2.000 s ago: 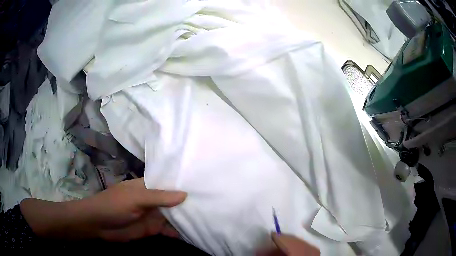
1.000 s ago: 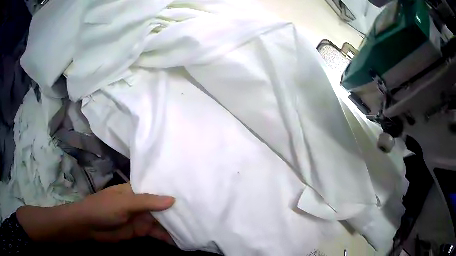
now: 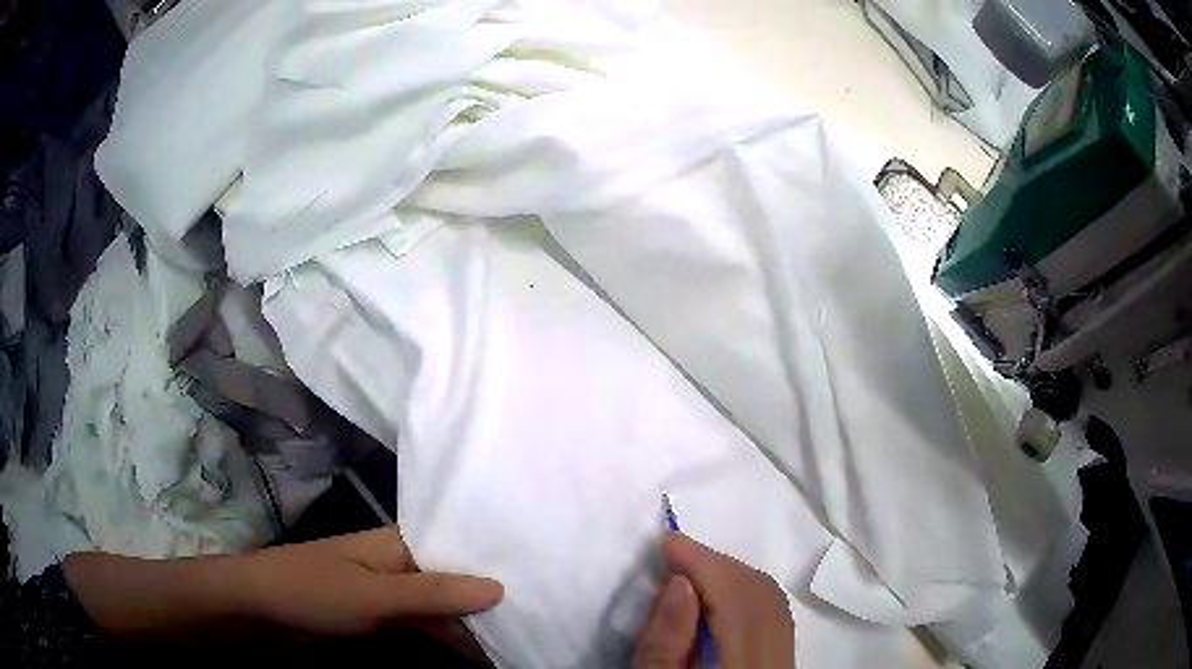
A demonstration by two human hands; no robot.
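Observation:
White fabric (image 3: 549, 379) spreads in folds over the table and hangs towards me at the bottom. My left hand (image 3: 366, 595) grips its lower left edge, thumb on top and fingers underneath, partly hidden by the cloth. My right hand (image 3: 726, 608) is at the bottom centre, cut off by the frame's lower edge. It holds a slim blue pen-like tool (image 3: 672, 518), its pale tip pointing up at the fabric. Whether the tip touches the cloth is not clear. A small dark dot shows higher up on the fabric.
The sewing machine's green cover (image 3: 1059, 177) and metal parts stand at the right. A speckled grey plate (image 3: 915, 199) lies beside it on the cream table (image 3: 850, 79). Crumpled grey and white fabric pieces (image 3: 157, 418) heap at the left. A folded item (image 3: 922, 59) lies at the far edge.
My right hand, nearly out of view a second ago, is back over the lower fabric with the blue tool. My left hand keeps its grip, slightly lower in view. The camera view has shifted.

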